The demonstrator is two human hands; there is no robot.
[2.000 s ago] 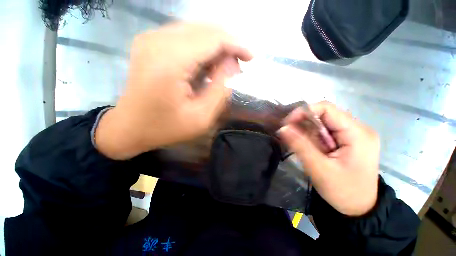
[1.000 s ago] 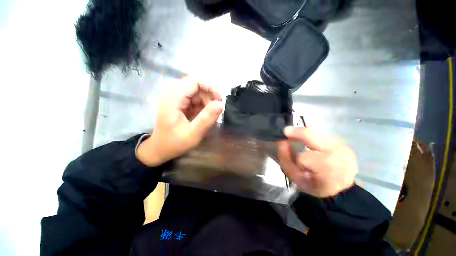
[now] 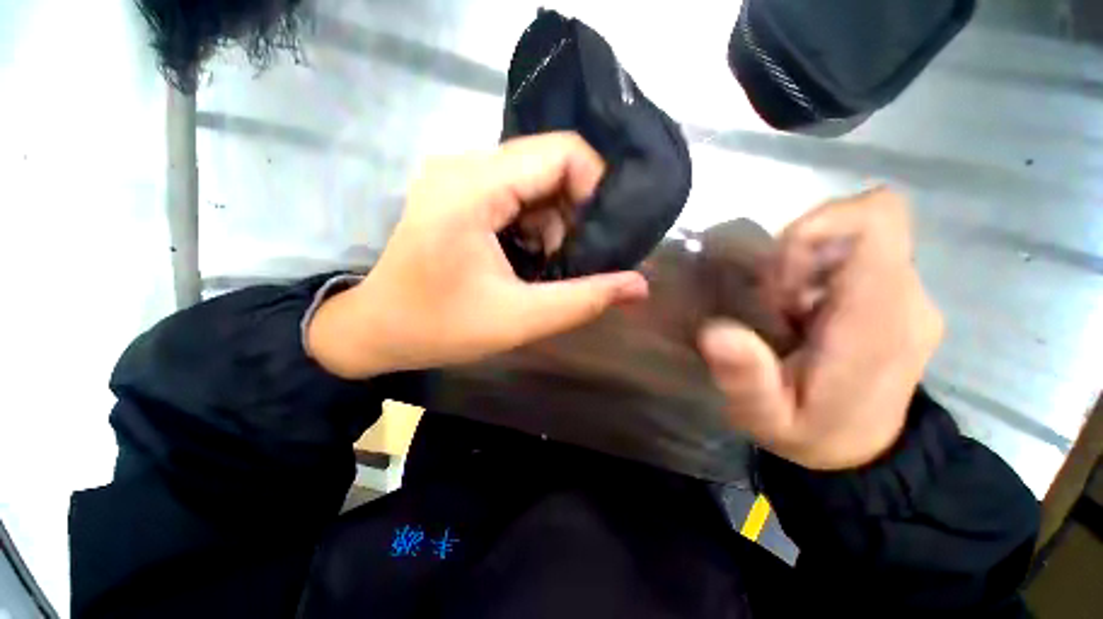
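Note:
A black zippered pouch [image 3: 635, 157] is in my left hand [image 3: 472, 260], folded or bent, its upper end pointing away from me. My left fingers curl at its near left side and the thumb points right below it. A light zipper or seam line shows near its top. My right hand [image 3: 847, 327] is to the right, apart from the pouch, blurred, with fingers curled and thumb out. Whether it holds the snips cannot be told.
Another black pouch [image 3: 853, 55] with a zipper line lies at the upper right of the shiny metal tabletop [image 3: 968, 218]. A dark tangled thread heap [image 3: 224, 30] is at the upper left. Brown cardboard [image 3: 1070, 520] shows at the lower right edge.
The pouch was low between the hands, then flat near the right hand; now it is raised and bent in my left hand. My right hand has moved away to the right. The view has shifted.

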